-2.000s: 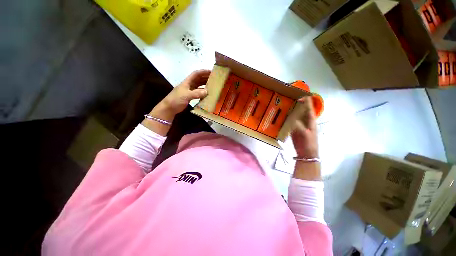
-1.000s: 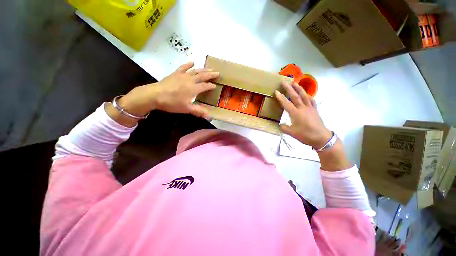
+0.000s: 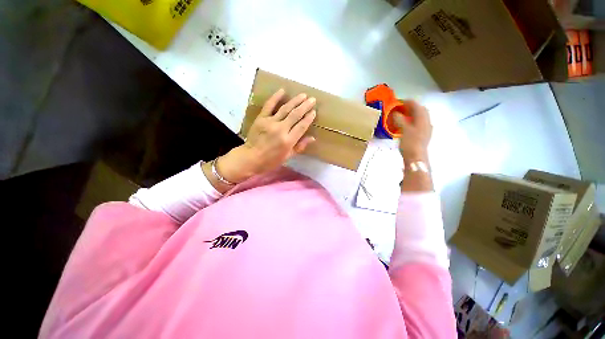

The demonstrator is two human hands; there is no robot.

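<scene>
A small brown shipping carton [image 3: 338, 129] lies in front of me with its top flaps closed, meeting at a centre seam. My left hand [image 3: 281, 132] lies flat on the flaps, fingers slightly spread, gripping nothing. The orange and blue tape dispenser [image 3: 381, 104] stands at the carton's right end. My right hand [image 3: 412, 129] is at the dispenser's right side, over its round orange part. It is blurred, so its grip cannot be told.
A yellow bag [image 3: 149, 18] lies at the far left. A large open carton [image 3: 458, 46] stands at the back right, with orange boxes [image 3: 579, 53] beyond. Another open carton [image 3: 507, 222] is at the right. White sheets [image 3: 380, 182] and a thin strip [image 3: 480, 112] lie on the white table [image 3: 318, 40].
The long flaps have closed over the orange-topped boxes. My left hand has moved onto the flaps. My right hand has left the carton and moved to the tape dispenser.
</scene>
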